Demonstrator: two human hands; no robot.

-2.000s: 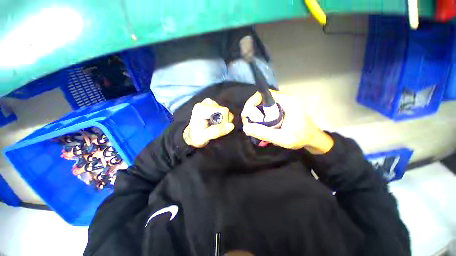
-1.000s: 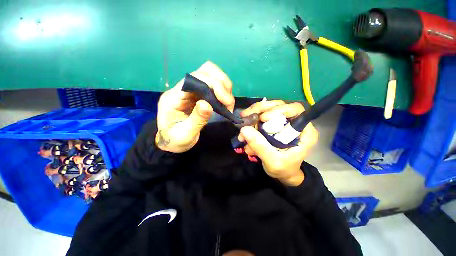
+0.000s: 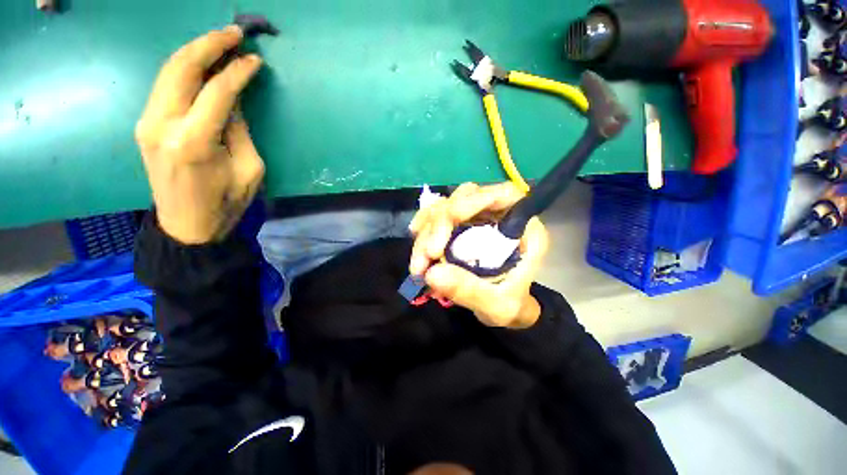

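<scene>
My right hand (image 3: 478, 250) holds a figure body over my lap. Its pale underside (image 3: 483, 247) faces up, with a dark rim, and pink-red and navy parts show below my fingers. One black leg (image 3: 557, 176) extends from it up and to the right, its brown foot over the bench edge. My left hand (image 3: 200, 130) is over the green bench at the left, its thumb and fingers pinching a small dark piece (image 3: 254, 24), likely a leg's foot end. The rest of that piece is hidden by my fingers.
Yellow-handled side cutters (image 3: 485, 74), a red heat gun (image 3: 710, 46) and a pale craft knife (image 3: 654, 148) lie on the green bench (image 3: 371, 102). A blue tray (image 3: 757, 186) of figures is at right. A deep blue bin (image 3: 28, 399) with heaped figures is at lower left. Blue crates (image 3: 618, 232) stand below.
My left hand has moved up and left from the figure to over the bench, taking the dark leg piece with it. My right hand still holds the figure. The view has shifted right.
</scene>
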